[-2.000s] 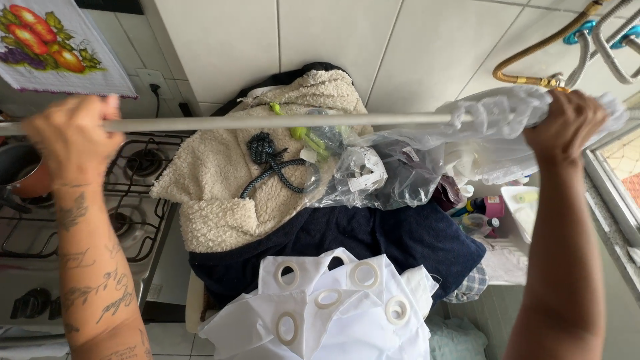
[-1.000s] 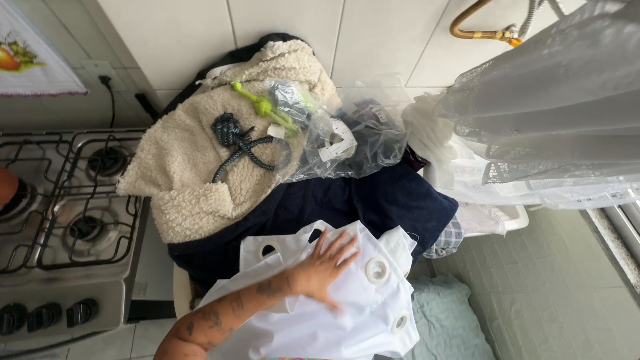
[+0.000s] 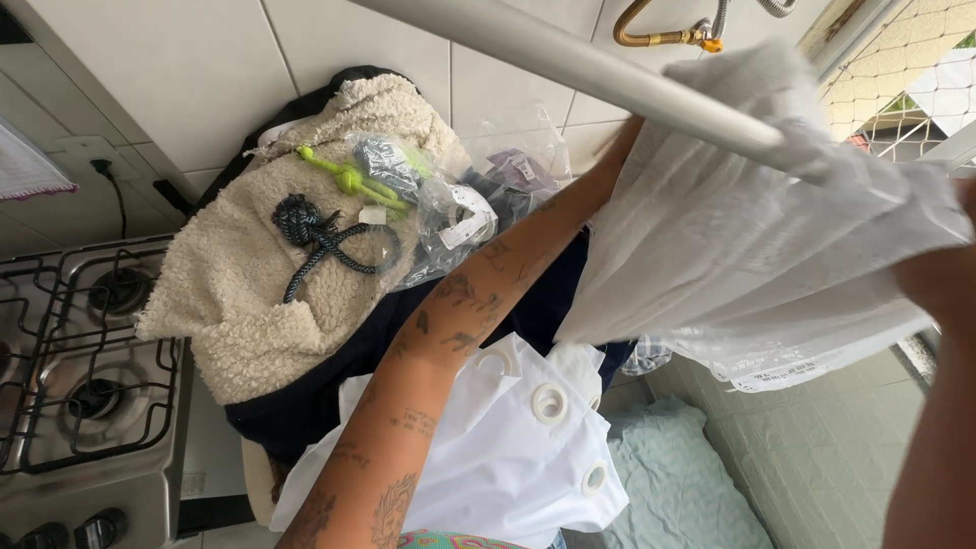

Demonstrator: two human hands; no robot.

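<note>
A pale metal rod [image 3: 579,69] slants across the upper right, its far end inside a translucent white plastic bag [image 3: 686,229]. My left arm reaches up to the bag's left side; the left hand [image 3: 629,141] is mostly behind the plastic, so its grip cannot be made out. At the right edge my right hand [image 3: 942,274] is blurred and partly cut off, against the bag's right side. Below my left arm lies a white curtain with ring eyelets [image 3: 518,435]. Beside it are a fleece-lined navy cloth [image 3: 236,259], a dark knotted rope [image 3: 328,244] and clear plastic packets [image 3: 457,221].
A gas stove [image 3: 99,381] stands at the left. Behind the pile is a tiled wall [image 3: 518,84] with a brass-coloured hose [image 3: 648,34]. A netted window [image 3: 907,84] is at the upper right. Pale green fabric [image 3: 679,473] lies low, right of the curtain.
My left hand has moved from the white curtain up to the plastic bag. The rod, out of sight one second ago, shows again. My right hand has come back into view at the right edge.
</note>
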